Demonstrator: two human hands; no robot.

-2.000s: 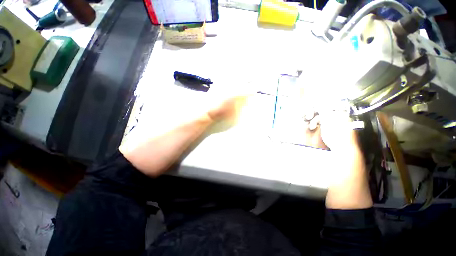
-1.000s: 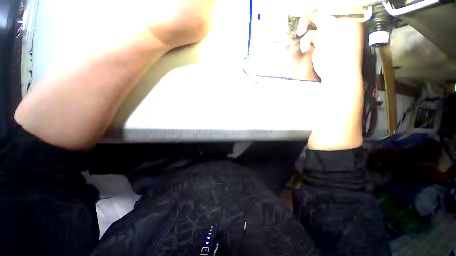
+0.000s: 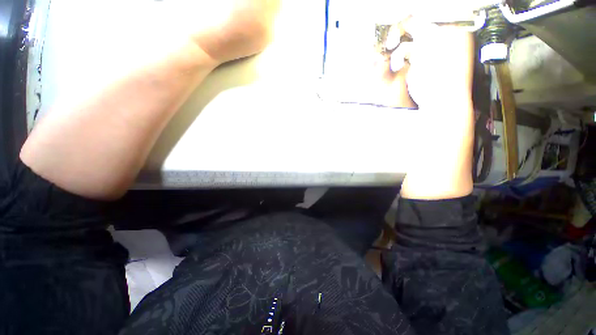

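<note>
My left hand (image 3: 245, 29) is at the top edge, left of centre, washed out by glare; its fingers cannot be made out. My right hand (image 3: 425, 62) is at the needle area of the sewing machine, largely blown out. Its fingertips are bent beside a small shiny metal part (image 3: 383, 38). Whether they hold anything cannot be told. The bed slide plate (image 3: 353, 78) shows as a dark and blue outline left of the fingertips. The presser foot and needle are hidden or lost in glare.
The white table's grey front edge (image 3: 261, 178) runs across in front of my lap. A yellow-brown wooden strip (image 3: 506, 121) stands right of my right forearm, below part of the cream machine head (image 3: 546, 65). Crumpled green cloth (image 3: 523, 281) lies at the lower right.
The view has tipped down since two seconds ago, so the phone, yellow block and dark tool have left the picture. Over the last second both hands look almost unmoved.
</note>
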